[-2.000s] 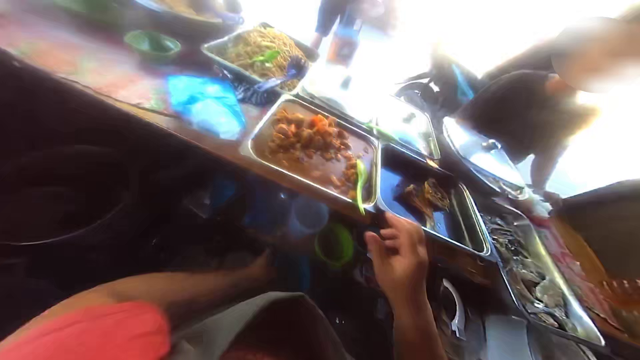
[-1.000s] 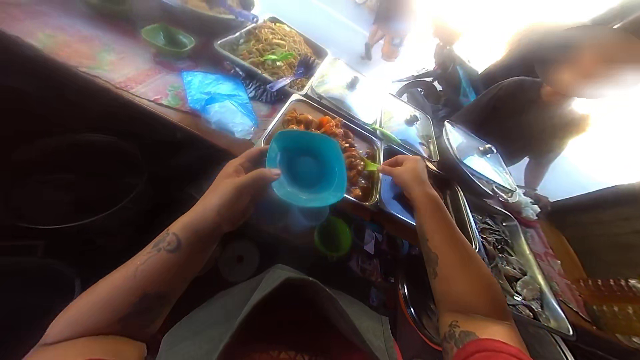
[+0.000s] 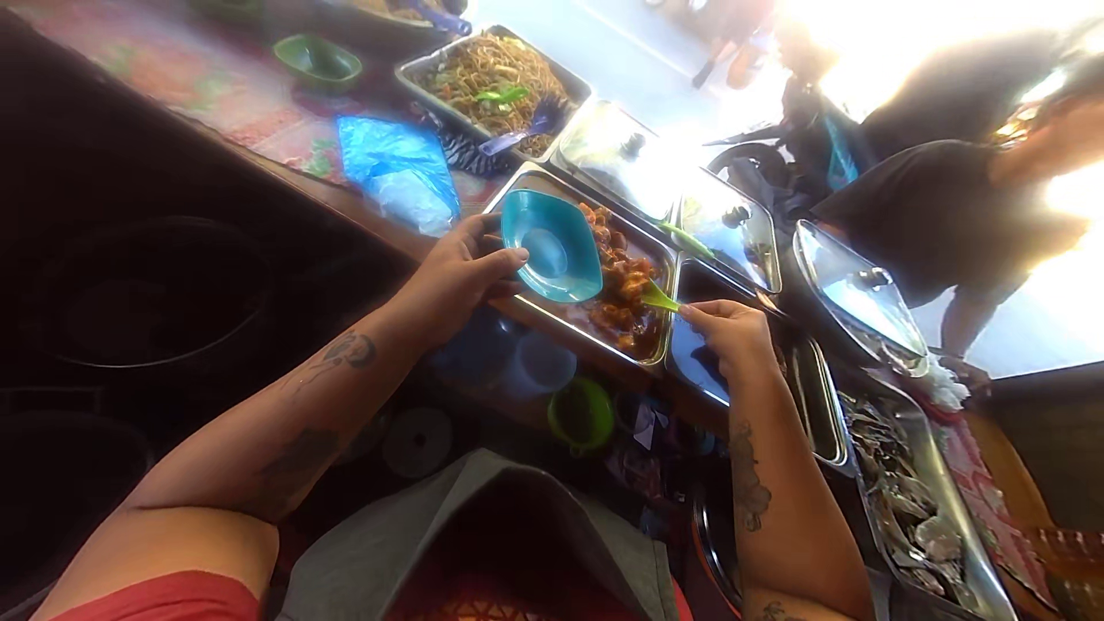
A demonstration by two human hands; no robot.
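My left hand grips the edge of an empty-looking blue plastic bowl, tilted over the left part of a metal tray. Chunks of food in reddish-brown sauce lie in that tray. At the tray's right side my right hand holds a green spoon by its handle, its head in the food. The bowl hides part of the tray.
Behind stand a tray of noodles with a purple utensil and lidded trays. A blue plastic bag and a green bowl lie at left. A person in a dark shirt is across the counter at right.
My left hand has come into view with the blue bowl, now tilted more than a second ago. My right hand, seen near the tray's corner two seconds ago, has taken hold of the green spoon.
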